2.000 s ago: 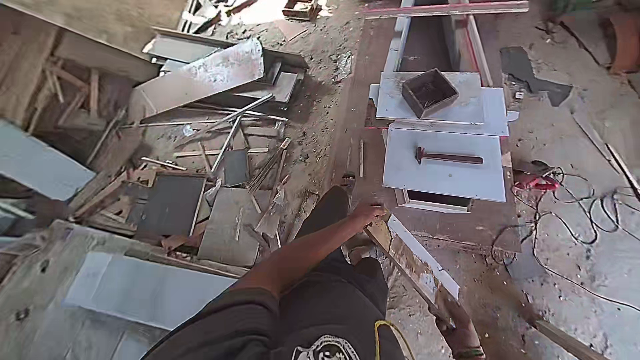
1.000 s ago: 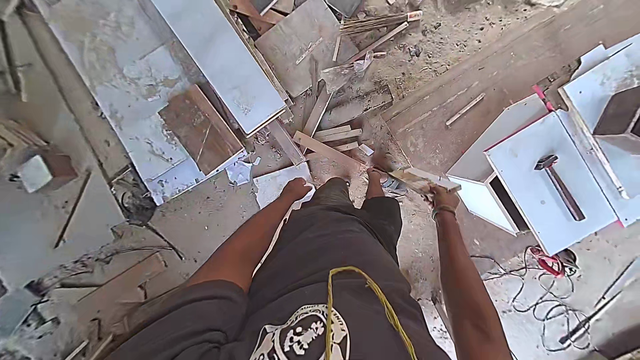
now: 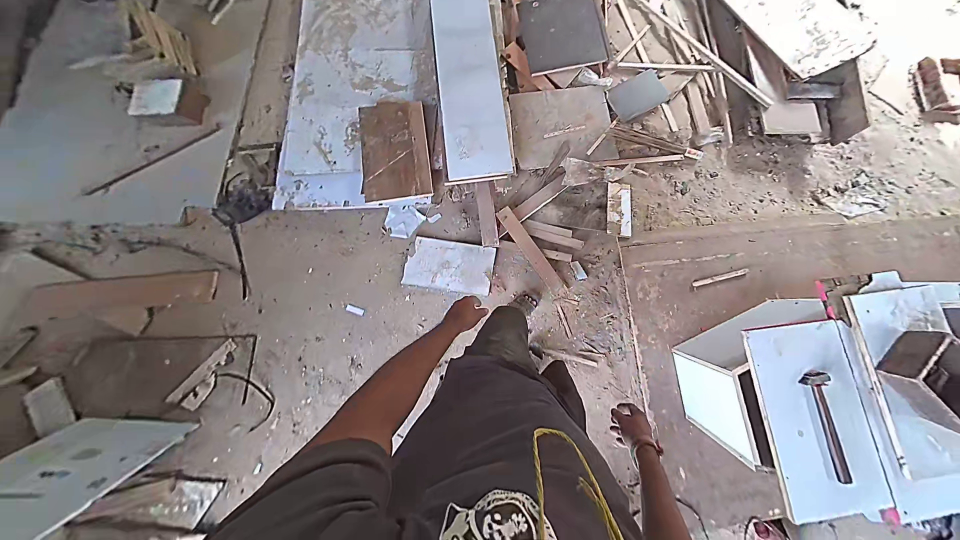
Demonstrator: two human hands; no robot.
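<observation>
My left hand (image 3: 466, 313) hangs in front of my left thigh with its fingers curled in and nothing seen in it. Just beyond it lies a white board offcut (image 3: 448, 265) on the floor. My right hand (image 3: 632, 426), with a band at the wrist, is low at my right side, fingers apart and empty. To its right a hammer (image 3: 828, 426) lies on a white panel (image 3: 795, 375) of a box-like cabinet. Farther ahead, a short board piece with a white patch (image 3: 619, 210) lies on the floor by the scrap wood.
Wood strips (image 3: 532, 251) are scattered around my feet. A long white board (image 3: 472, 97) and a brown panel (image 3: 395, 150) lie ahead. Dark cable (image 3: 244, 259) and board scraps are on the left. A dark open box (image 3: 919, 352) stands beyond the hammer.
Earlier both hands, then my right hand alone, held a board piece; now my right hand has let it go and is lower at my side. The view has swung strongly left, then partly back.
</observation>
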